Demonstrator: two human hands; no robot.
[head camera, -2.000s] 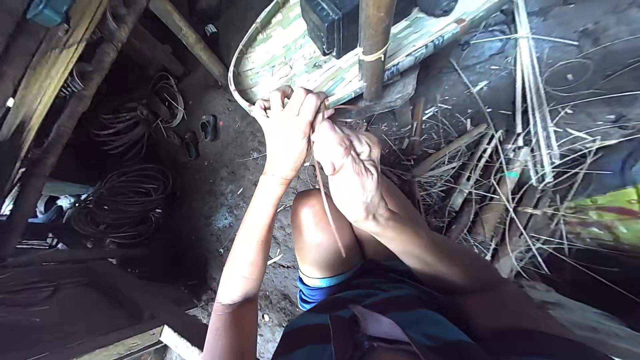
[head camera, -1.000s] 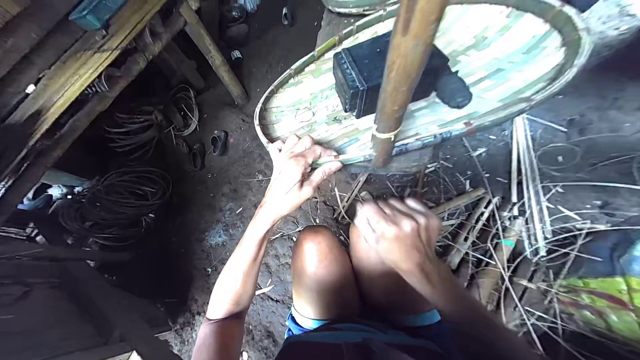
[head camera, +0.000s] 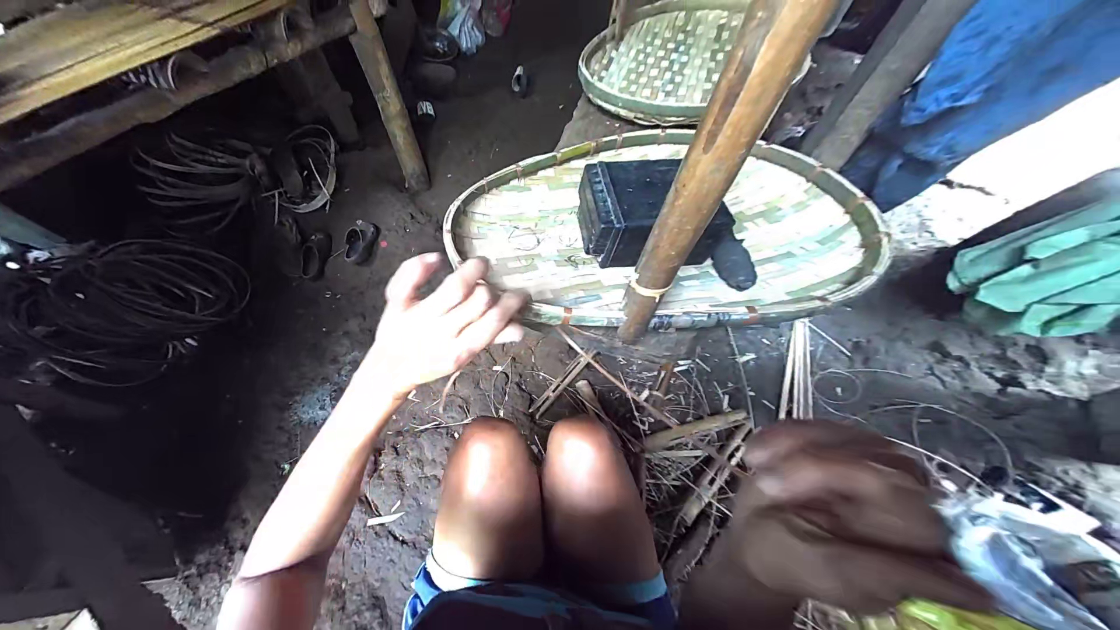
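Note:
A wide round woven bamboo tray (head camera: 542, 254) lies ahead, its rim bound at intervals. My left hand (head camera: 451, 324) is at the tray's near left rim, fingers curled over it. My right hand (head camera: 831, 507) is low on the right, blurred, with its fingers bent; a thin brown strip runs from the tray's near rim toward it, but whether the fingers hold it is unclear. On the tray rests a black box (head camera: 626, 210) with a dark rounded object (head camera: 733, 264) beside it. A wooden post (head camera: 700, 184) with a pale tie stands in front of the box.
Another woven tray (head camera: 669, 52) lies behind. Coiled strips (head camera: 131, 306) and small shoes (head camera: 360, 241) are on the left, near a bamboo bench (head camera: 131, 52). Split strips (head camera: 691, 433) litter the ground by my knees. Green cloth (head camera: 1041, 271) and a plastic bag (head camera: 1015, 551) are at the right.
My hands were close together at the tray's rim two seconds ago. My right hand has moved away to the right and toward me, while my left stays at the rim. The view has shifted.

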